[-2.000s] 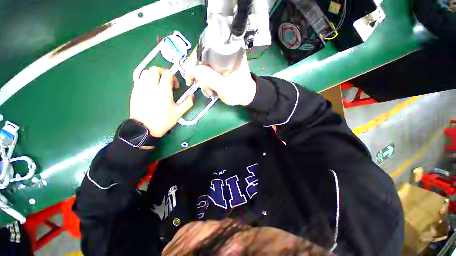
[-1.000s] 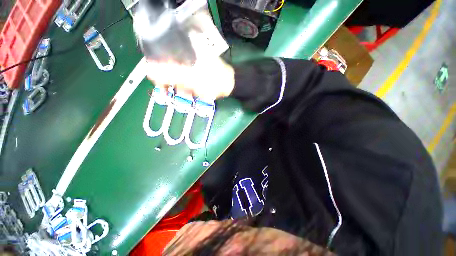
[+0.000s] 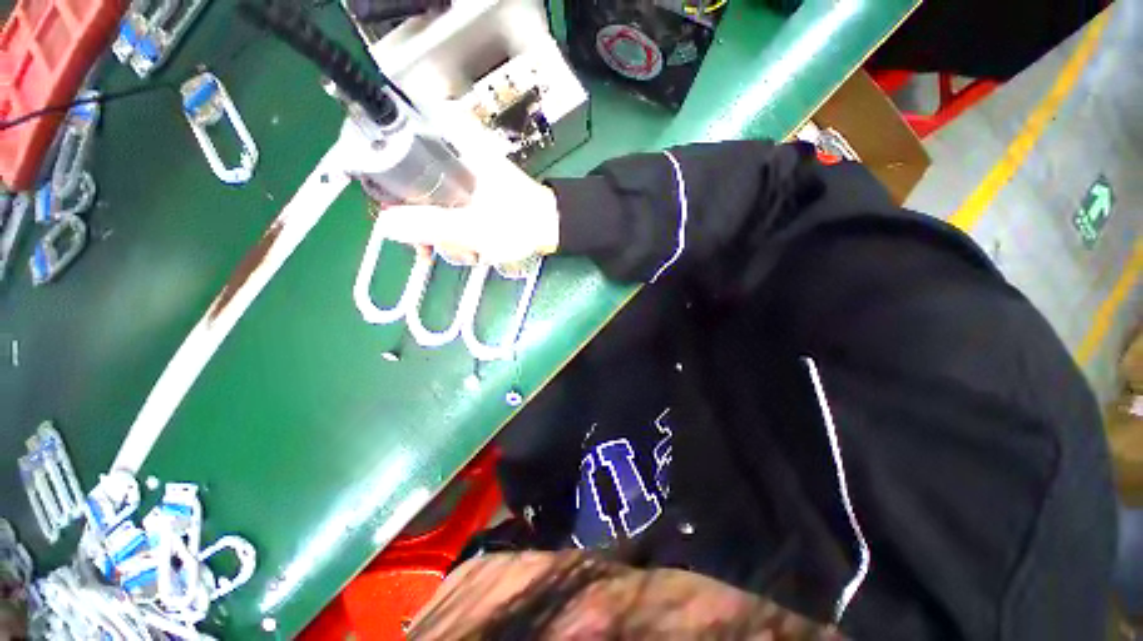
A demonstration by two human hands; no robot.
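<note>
My right hand [image 3: 483, 223] is closed around the grey-silver electric screwdriver [image 3: 407, 163], held over the ends of three white loop-shaped units [image 3: 433, 319]. The units lie side by side on the green bench [image 3: 332, 426], loops towards me. My hand covers their end blocks and the screwdriver tip. A black coiled cord runs from the screwdriver to the upper left. My left hand is not in view.
The screw feeder [image 3: 533, 107] stands just beyond my right hand, with a black fan [image 3: 627, 53] beside it. Loop units are heaped [image 3: 138, 564] at the lower left. A single unit [image 3: 222, 129] and a red tray [image 3: 48, 75] lie on the far side.
The view has swung left since the first frame, where both hands held units. My left hand has left view. Over the last second, the screwdriver has moved from near the feeder to the three units.
</note>
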